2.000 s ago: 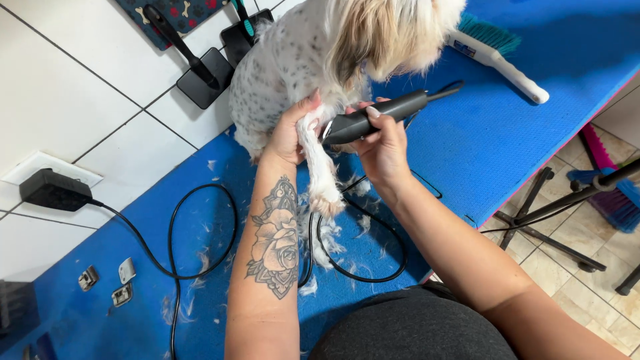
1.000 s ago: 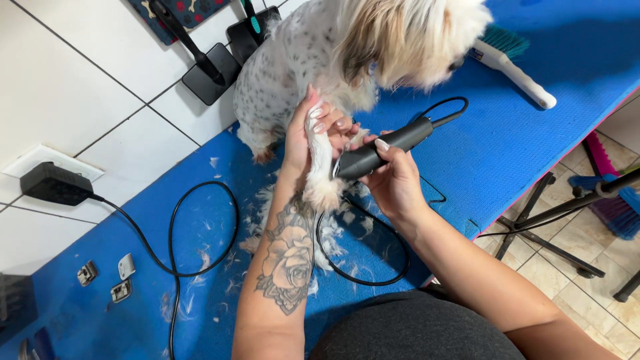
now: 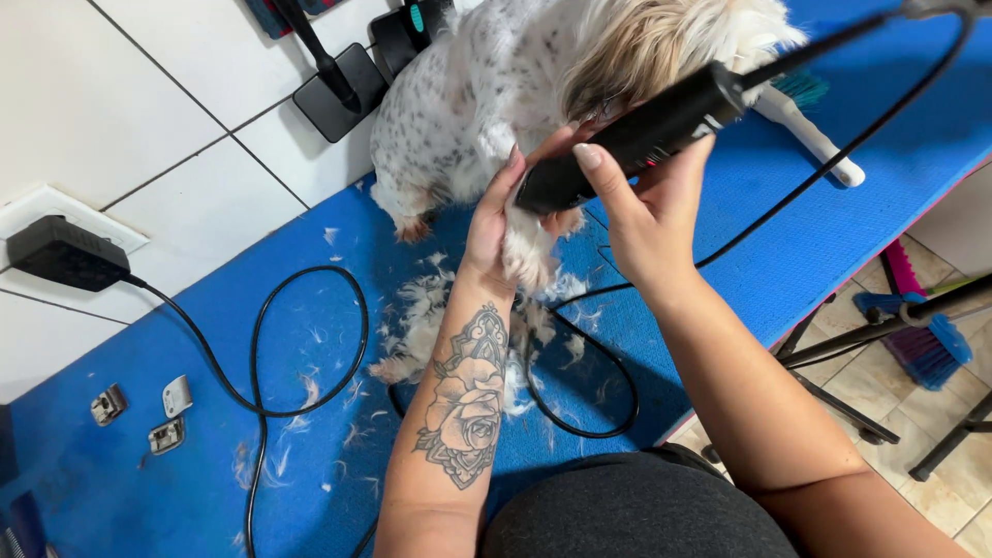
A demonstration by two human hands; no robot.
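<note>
A white dog with dark spots and a tan-haired head (image 3: 480, 93) sits on a blue textured table mat (image 3: 310, 457). My left hand (image 3: 496, 217) holds one of its legs near the paw (image 3: 528, 252). In my right hand (image 3: 651, 201) is a black corded hair clipper (image 3: 632, 139), its head end against the leg fur beside my left fingers. The blade is hidden. Cut fur (image 3: 422, 310) lies on the mat under and beside my left forearm.
A power adapter (image 3: 66, 252) is plugged in at the wall; its black cord (image 3: 260, 387) loops over the mat. Detached clipper blades (image 3: 167, 435) lie at left, slicker brushes (image 3: 341, 93) by the wall, a white-handled brush (image 3: 814, 139) at right. Below stands a metal frame (image 3: 914, 314) near a broom (image 3: 926, 349).
The clipper has moved up the leg from near the paw, its cord end now raised toward the camera. The dog's head has moved lower in view, and my left hand still holds the leg.
</note>
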